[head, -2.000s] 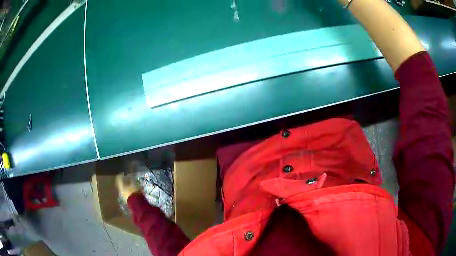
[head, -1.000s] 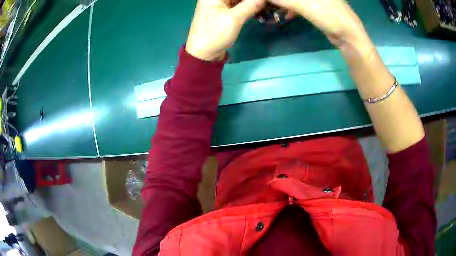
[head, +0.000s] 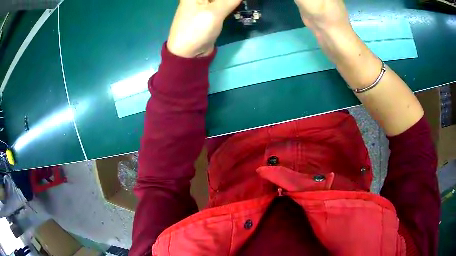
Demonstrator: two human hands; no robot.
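A small dark part with shiny metal ends (head: 248,17) shows at the top edge of the picture, between my hands over the green bench. My left hand (head: 200,25) is beside it on the left, cut off by the top edge. My right hand (head: 320,11) is to the right of it, also cut off at the top. The fingertips of both hands are mostly out of the picture, so I cannot tell whether either hand grips the part.
A pale turquoise strip (head: 270,56) lies along the near part of the green bench (head: 280,95). An open floor carton (head: 107,182) with clear plastic inside stands below the bench edge at left, near a red crate (head: 47,179). Part of another carton shows at far right.
My left hand was in the floor carton two seconds ago and came up over the bench. Since one second ago my hands have moved apart, and the view has shifted.
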